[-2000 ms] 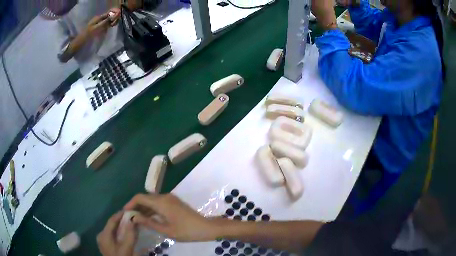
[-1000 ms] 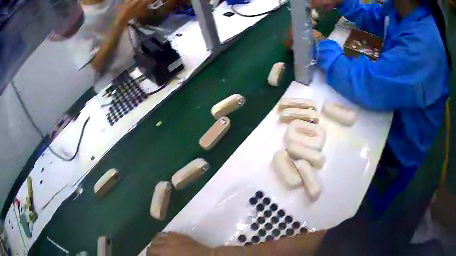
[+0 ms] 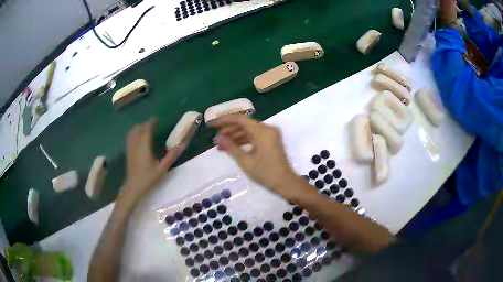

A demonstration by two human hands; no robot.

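Note:
My left hand (image 3: 144,162) is over the belt's near edge, fingers apart and blurred, its thumb at the lower end of an off-white housing (image 3: 183,130); whether they touch is unclear. My right hand (image 3: 256,148) is just below another off-white housing (image 3: 229,110), fingers partly curled; I cannot tell whether it holds anything small. Clear glossy sheets with rows of round black adhesive pads (image 3: 242,240) lie on the white table below my hands, partly covered by my right forearm.
The green conveyor belt (image 3: 220,66) carries several more housings. A group of housings (image 3: 389,113) lies on the table at right near the metal post (image 3: 417,30). A person in blue (image 3: 463,82) is at right. A bright green translucent item (image 3: 47,264) is at lower left.
The view has shifted, showing more of the near table and pad sheets. Both hands are now apart over the belt edge; two seconds earlier they were together around a small pale piece.

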